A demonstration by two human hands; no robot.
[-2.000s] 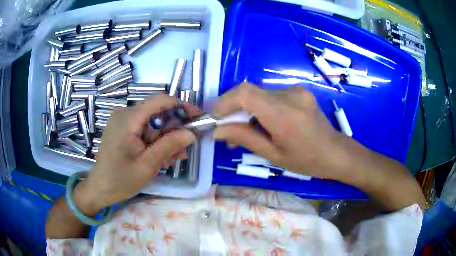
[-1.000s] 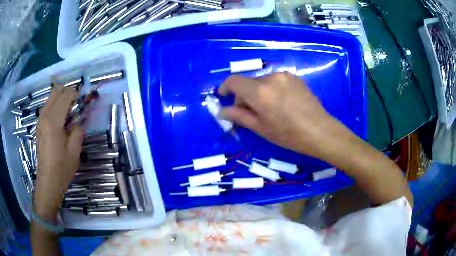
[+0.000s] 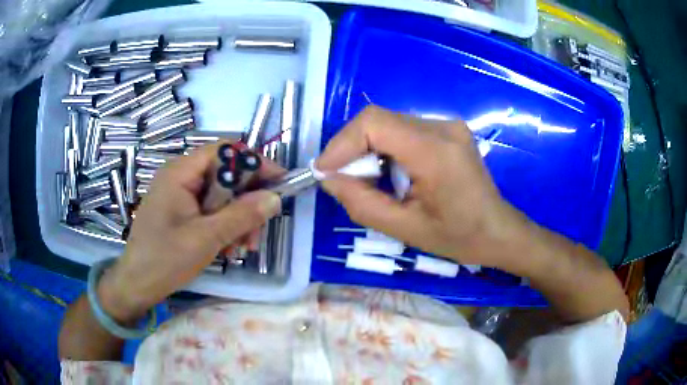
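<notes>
My left hand holds a silver metal tube between thumb and fingers, its open end toward the right. Three filled tubes with dark round ends and red wires are also held in that hand, seen end-on. My right hand pinches a white core at the mouth of the tube; how far it sits inside is hidden by the fingers. Its dark end points right. Several other white cores lie in the blue tray below my right hand.
The left tray holds many silver tubes. A whitish rear tray shows at the top edge. A zip bag with a yellow strip lies at the right rear. Crumpled clear plastic is at the left rear.
The view has shifted back from further right. My hands, apart over separate trays one second ago, are now together at the tube's mouth, my right hand with a white core.
</notes>
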